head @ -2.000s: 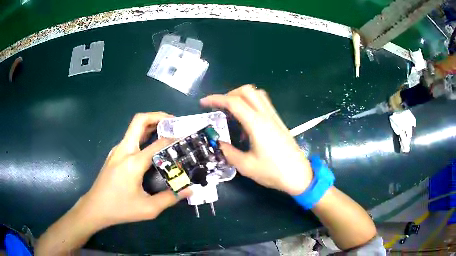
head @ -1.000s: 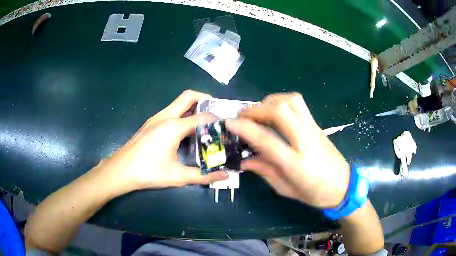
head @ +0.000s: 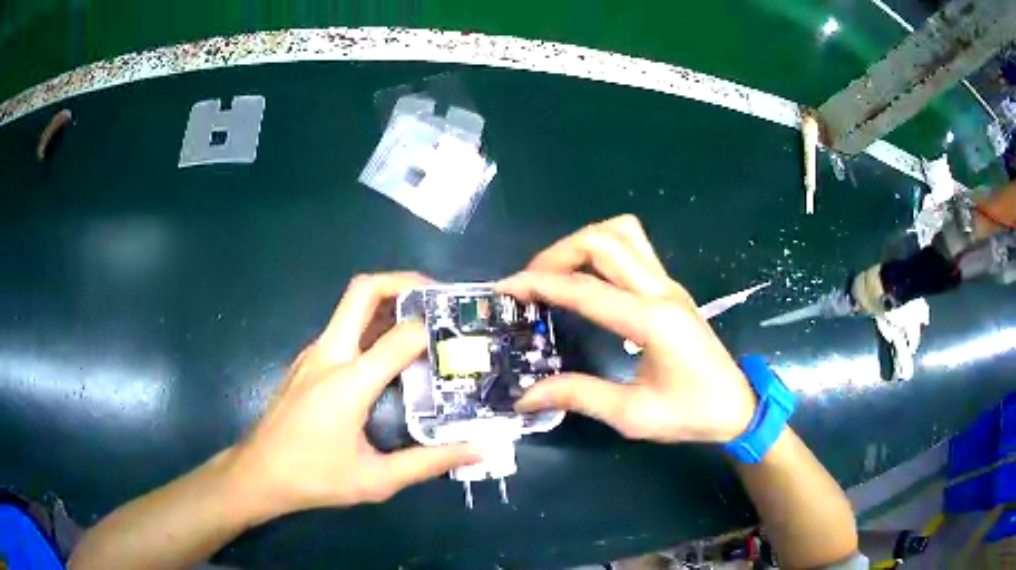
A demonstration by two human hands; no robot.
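The white adapter housing (head: 417, 384) is held between my hands, its open side facing up and two metal plug pins pointing towards me. The circuit board (head: 507, 362) with a yellow block transformer lies inside the housing, shifted to its right side. My left hand (head: 334, 401) grips the housing's left side, thumb by the plug base, a finger at the board's left edge. My right hand (head: 646, 345), with a blue wristband, has fingers on the board's upper edge and thumb at its lower right. Whether the board is fully seated cannot be told.
Stacked insulating sheets (head: 429, 167) lie beyond the housing; one separate sheet (head: 222, 131) lies left. White tweezers (head: 732, 301) lie right of my right hand. The glue gun (head: 908, 278) is at the right, above a crumpled white item (head: 900, 341). A cream stick (head: 810, 165) stands by the post.
The board has gone from tilted above the housing to lying nearly flat within it. My right fingers have spread to the board's upper and lower edges. The view has shifted.
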